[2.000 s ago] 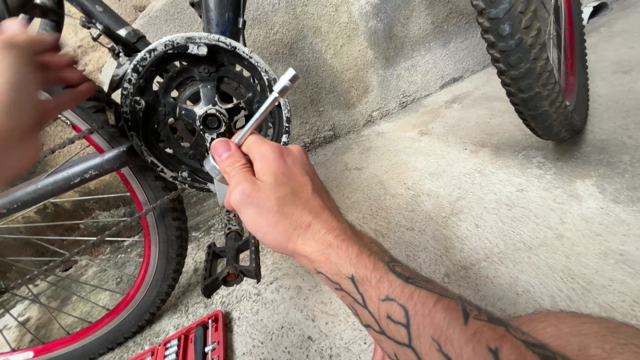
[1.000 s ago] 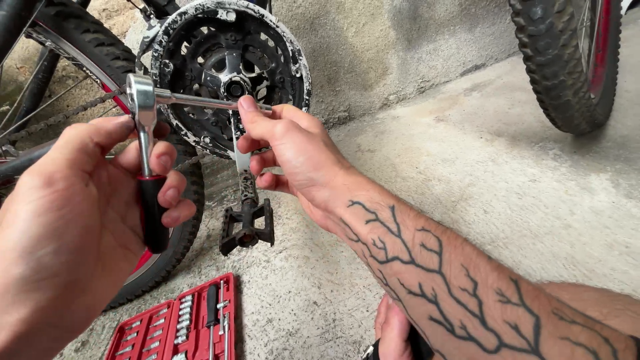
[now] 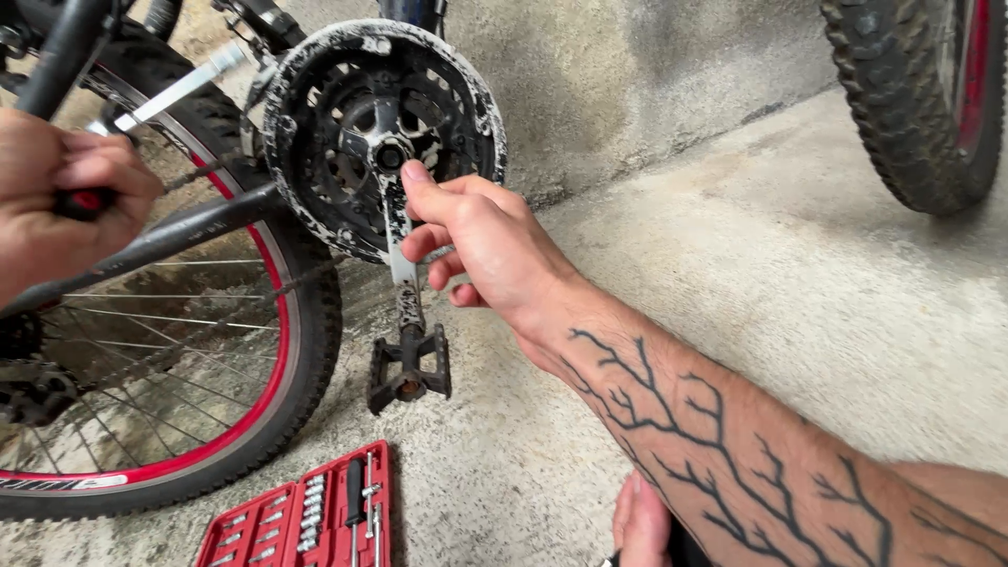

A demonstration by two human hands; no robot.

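My left hand (image 3: pixel 75 197) is closed around the dark handle of a socket ratchet at the left edge. The ratchet's metal extension with a socket (image 3: pixel 181 87) points up and right, left of the chainrings. My right hand (image 3: pixel 465 228) holds no tool; its thumb and fingers are at the bicycle's crank arm (image 3: pixel 403 264), the thumb tip beside the crank bolt hole (image 3: pixel 390 157). Whether the fingers touch the crank is hard to tell. Around the hole sit the worn black chainrings (image 3: pixel 287 134). The crank arm hangs down to a black pedal (image 3: pixel 409 370).
An opened red socket set case (image 3: pixel 295 488) lies on the concrete floor below the pedal. The rear wheel (image 3: pixel 276 378) with a red rim is at the left, another tyre (image 3: pixel 906 110) at the upper right. A concrete wall (image 3: pixel 583 79) stands behind. A bare foot (image 3: pixel 642 520) shows at the bottom.
The ratchet and extension, which both hands held before the chainrings a second ago, have moved left in my left hand. My right hand has let go of the extension and is beside the crank.
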